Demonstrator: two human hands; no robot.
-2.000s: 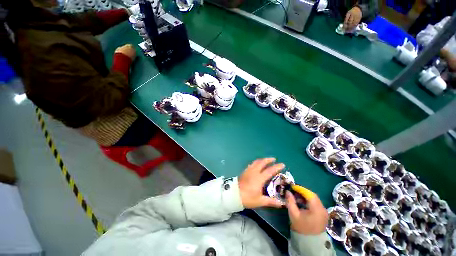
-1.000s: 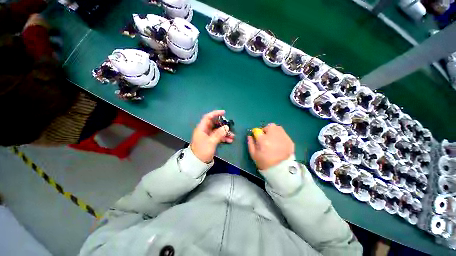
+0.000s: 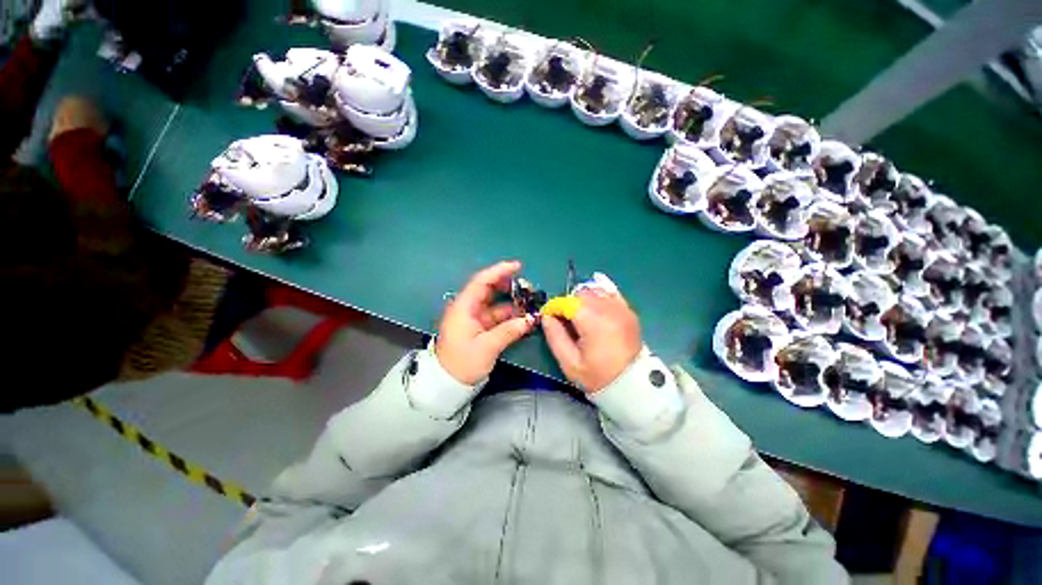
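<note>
My left hand [image 3: 480,326] pinches a small dark module [image 3: 527,297] over the front edge of the green bench. My right hand [image 3: 600,335] holds a yellow-handled tool [image 3: 561,306] in its fingers, its yellow part touching or just beside the module. A white part [image 3: 596,283] shows behind my right fingers; whether it is a shell, and whether the hand holds it, I cannot tell. A thin dark piece stands up beside it. The tool's tip is hidden.
Rows of open white shells [image 3: 751,342] with dark centres stand along the back and right of the green bench [image 3: 480,194]. Stacked white units [image 3: 271,174] with dangling wires lie at the left. A neighbour's red sleeve and hand [image 3: 80,120] rest at the far left.
The white shell has left my left hand, which now holds a small dark module. Since a second ago my right hand has moved left to it with the yellow tool. The view has shifted.
</note>
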